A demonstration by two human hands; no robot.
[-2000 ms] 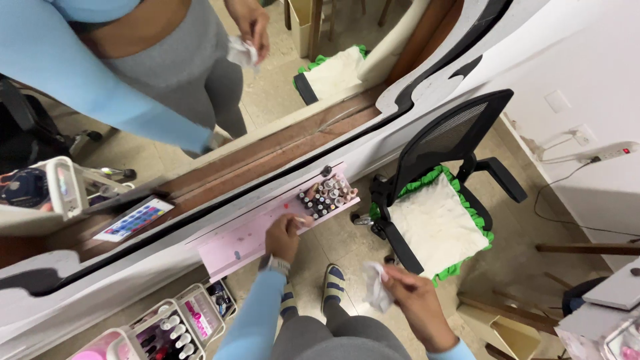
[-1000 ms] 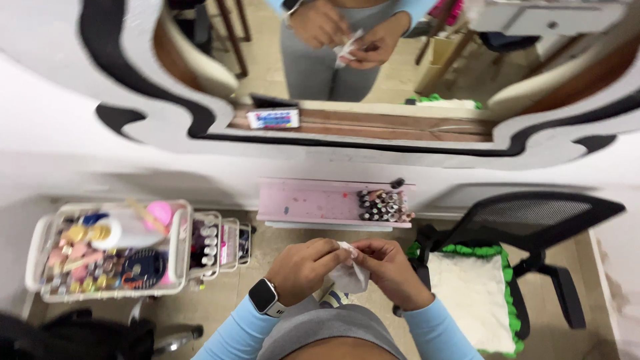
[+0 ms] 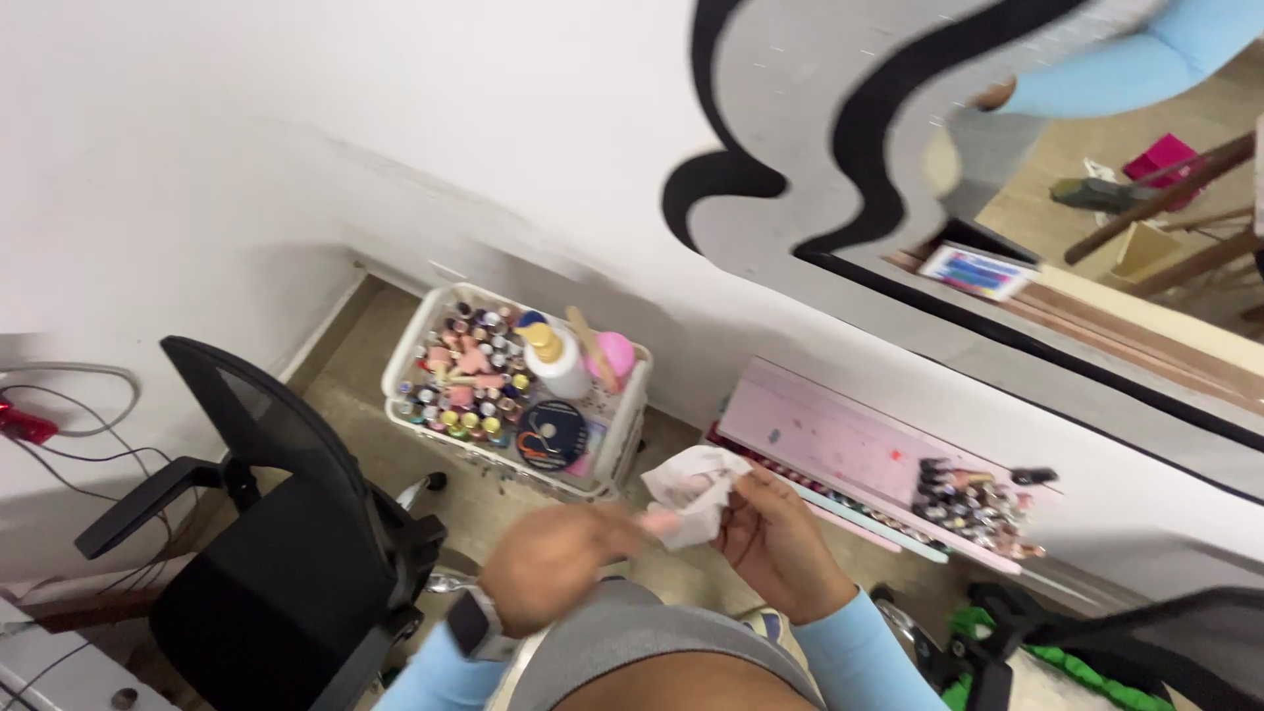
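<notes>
A crumpled white tissue (image 3: 696, 489) is pinched between the thumb and fingers of my right hand (image 3: 780, 538), in front of my body. My left hand (image 3: 558, 568), wearing a smartwatch (image 3: 479, 622), is blurred at the tissue's left side; its fingertips are near or on the tissue, and whether they grip it I cannot tell. Beyond my hands stands a white trolley (image 3: 395, 380) with many nail polish bottles (image 3: 459, 380), a white pump bottle (image 3: 556, 363) and a round dark disc (image 3: 551, 434). A pink shelf (image 3: 815, 425) holds more small bottles (image 3: 973, 504) at its right end.
A black office chair (image 3: 267, 592) stands at the left, near cables (image 3: 84, 434). At the lower right is another chair (image 3: 1175, 642) with green trim on its seat cover. A large mirror with a black and silver frame (image 3: 790, 178) leans or hangs at the upper right.
The view has swung left to the trolley and black chair. Both hands were together at the tissue one second ago; two seconds ago they were apart, the left near the pink shelf.
</notes>
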